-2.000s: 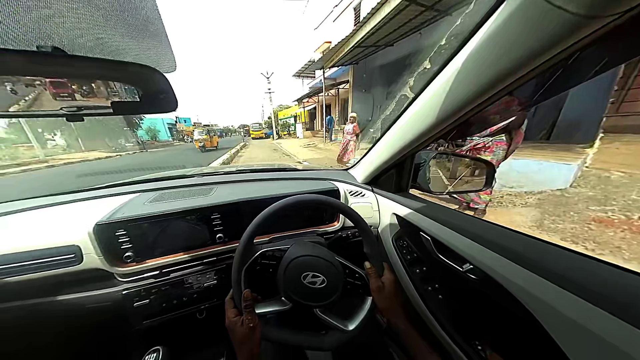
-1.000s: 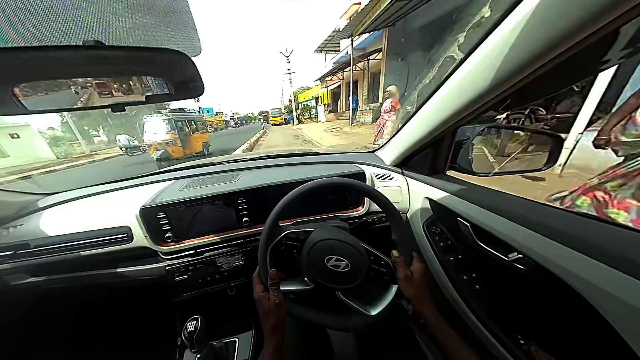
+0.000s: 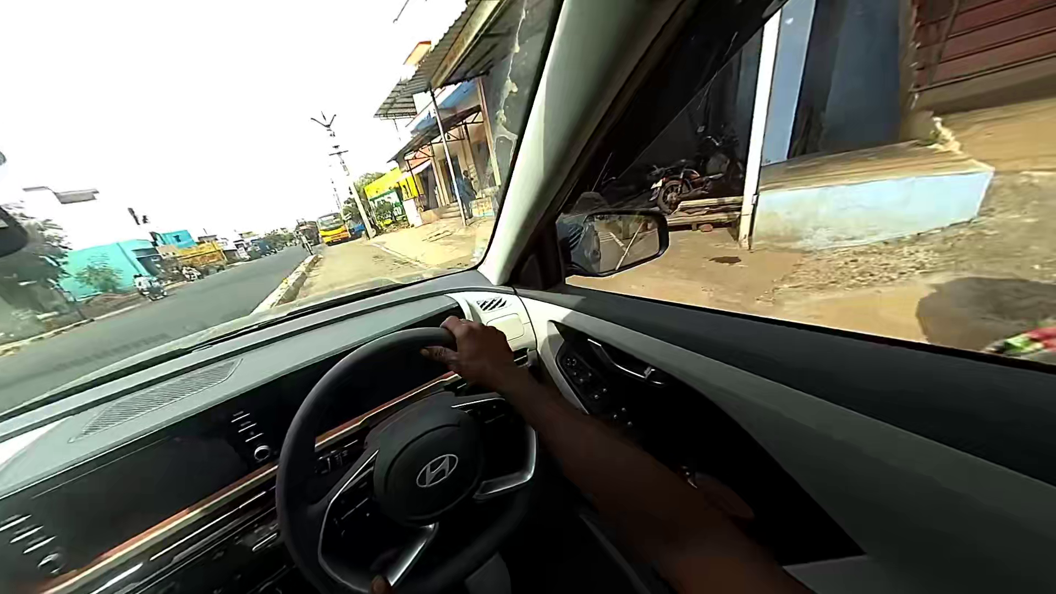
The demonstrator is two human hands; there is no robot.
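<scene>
The black steering wheel [image 3: 301, 437], with a Hyundai emblem on its hub, is in the lower middle of the head view. My right hand [image 3: 478, 351] is closed around the upper right of its rim, and the forearm reaches up from the lower right. Of my left hand [image 3: 381, 585] only a fingertip shows, at the bottom edge beside the wheel's lower silver spoke; its grip is hidden. Left of the wheel are the dark dashboard screen [image 3: 157, 487] and its buttons. The driver's door panel [image 3: 742, 379] lies to the right.
Through the windscreen, a road [image 3: 190, 309] runs ahead beside a raised kerb [image 3: 289, 280]. A yellow vehicle [image 3: 333, 228] and a utility pole [image 3: 355, 190] stand farther off. Outside the side window are the door mirror [image 3: 615, 242], a parked motorcycle [image 3: 681, 186] and a pale blue ledge [image 3: 874, 206].
My right hand has moved from the wheel's right side up to its upper rim. My left hand has mostly left the picture. The view has swung right; roadside things have shifted past.
</scene>
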